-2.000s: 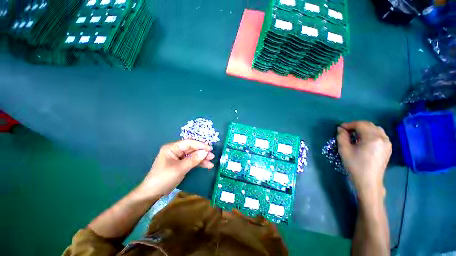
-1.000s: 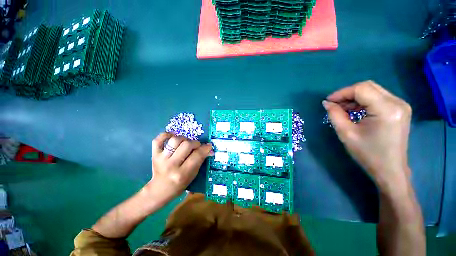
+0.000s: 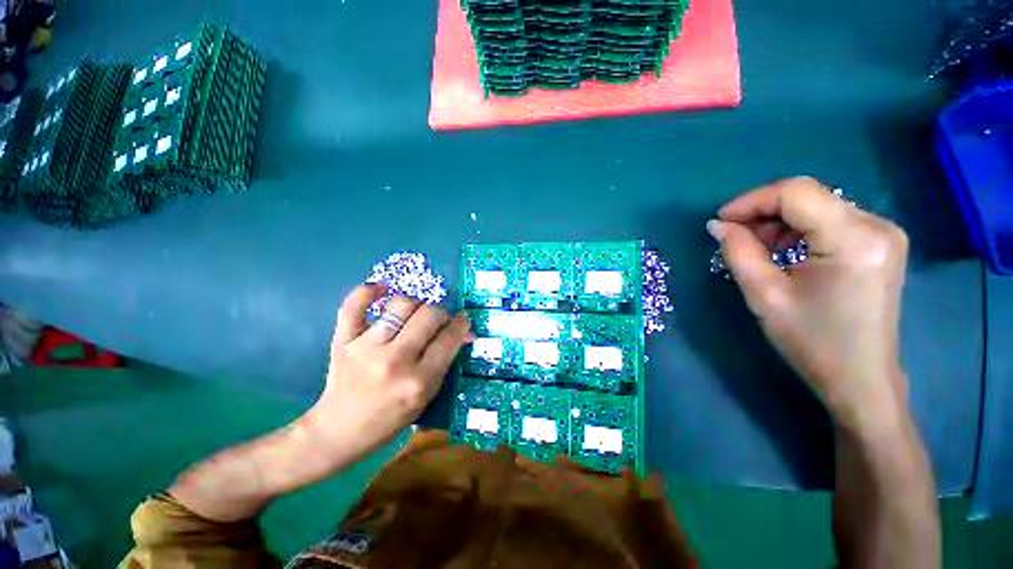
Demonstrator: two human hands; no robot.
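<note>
A green PCB panel with nine white patches lies in front of my body. My left hand is at its left edge, fingertips by the middle row, just below the left component pile. Whether it pinches a component cannot be told. My right hand hovers over the right component pile, thumb and index finger close together; any tiny part between them is too small to tell. A small strip of components lies along the panel's right edge.
A PCB stack stands on a red-pink pad beyond the panel. Side PCB stacks lean at far left. A blue parts bin is at the right edge, with clear plastic bags behind it.
The view has shifted since the oldest frame. My left hand has moved to the panel's left edge. Over the last second, both hands have barely moved; the left fingers sit slightly differently over the pile.
</note>
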